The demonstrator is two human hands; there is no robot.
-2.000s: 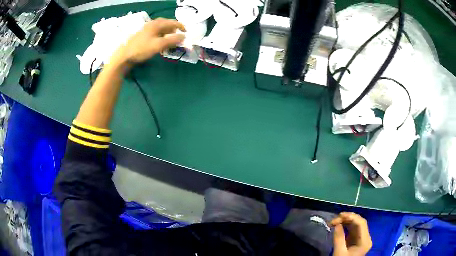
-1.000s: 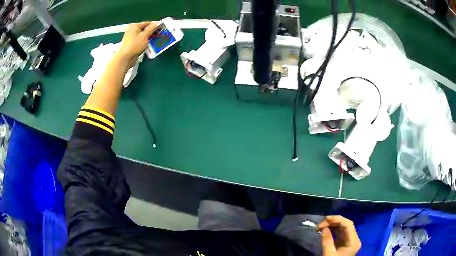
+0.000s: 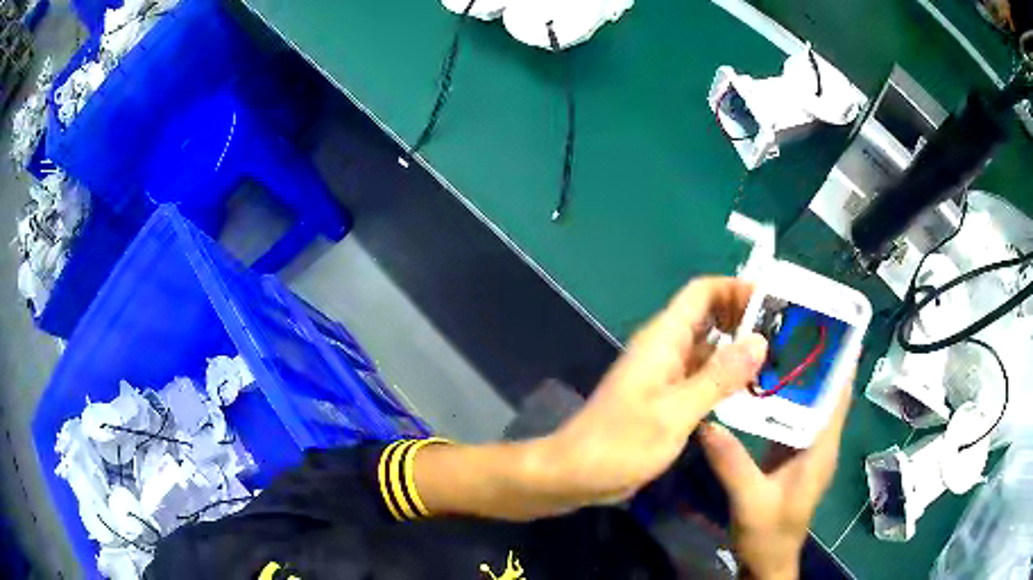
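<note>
A white housing [image 3: 852, 297] is held over the front edge of the bench, its open rectangular end facing up. A blue-edged circuit board [image 3: 799, 354] and a red lead wire show inside. My left hand [image 3: 668, 397] grips its left side, with the thumb at the rim of the opening. My right hand [image 3: 776, 493] holds it from below and the right side. A small white tab sticks out at its upper left. The rest of the housing is hidden by the hands.
One white housing [image 3: 765, 108] lies beyond. The screw feeder [image 3: 872, 170] and hanging black screwdriver [image 3: 935, 170] are at right, with two more housings [image 3: 906, 493] below. Cabled white parts [image 3: 566, 17] lie at the top. A blue bin [image 3: 204, 306] of white parts stands lower left.
The view has turned left and down. My left hand has brought the housing from the back of the bench close to me. My right hand has come up from the lap and taken hold too.
</note>
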